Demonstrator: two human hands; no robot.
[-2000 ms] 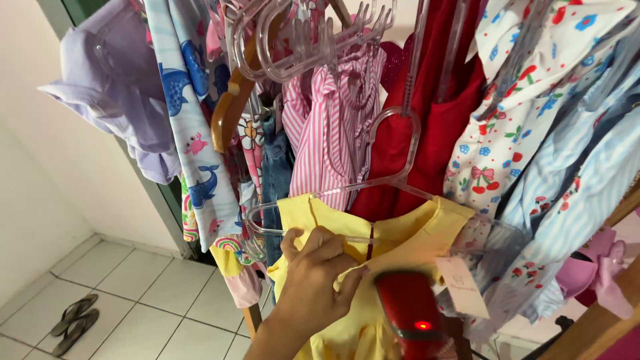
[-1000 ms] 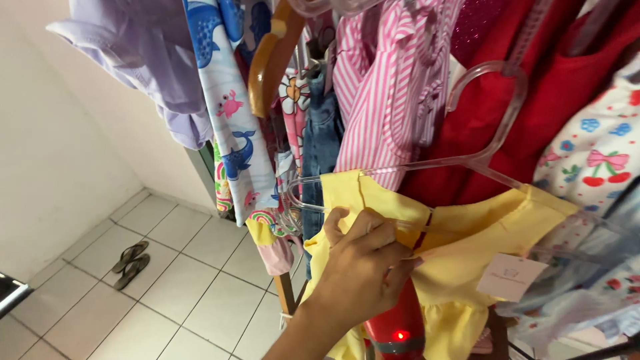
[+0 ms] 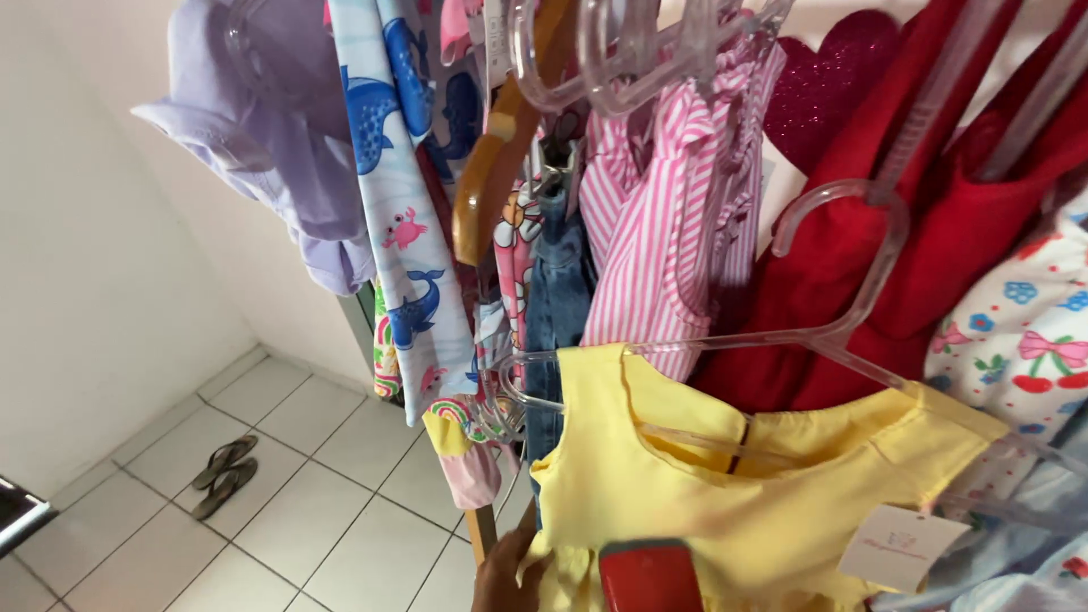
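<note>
A yellow sleeveless dress (image 3: 612, 459) hangs on a clear plastic hanger (image 3: 820, 334) in front of the other clothes. A white paper tag (image 3: 903, 546) with writing is at its right shoulder. At the bottom edge, one of my hands, seemingly the left (image 3: 507, 578), touches the dress's left side; its fingertips are partly hidden, so its grip is unclear. A red handheld device (image 3: 651, 576) with a dark top edge overlaps the dress's lower front, its lower part out of frame. The hand that may hold it is not visible.
Behind hang a pink striped garment (image 3: 646, 280), red garments (image 3: 926, 229), a whale-print garment (image 3: 408, 255), jeans (image 3: 557, 297) and a lilac garment (image 3: 263, 127). A wooden hanger (image 3: 484, 170) juts forward. Flip-flops (image 3: 225, 476) lie on the tiled floor.
The visible hand has moved from the dress's neckline down to its lower left side. The red light seen earlier on the red device is out of view.
</note>
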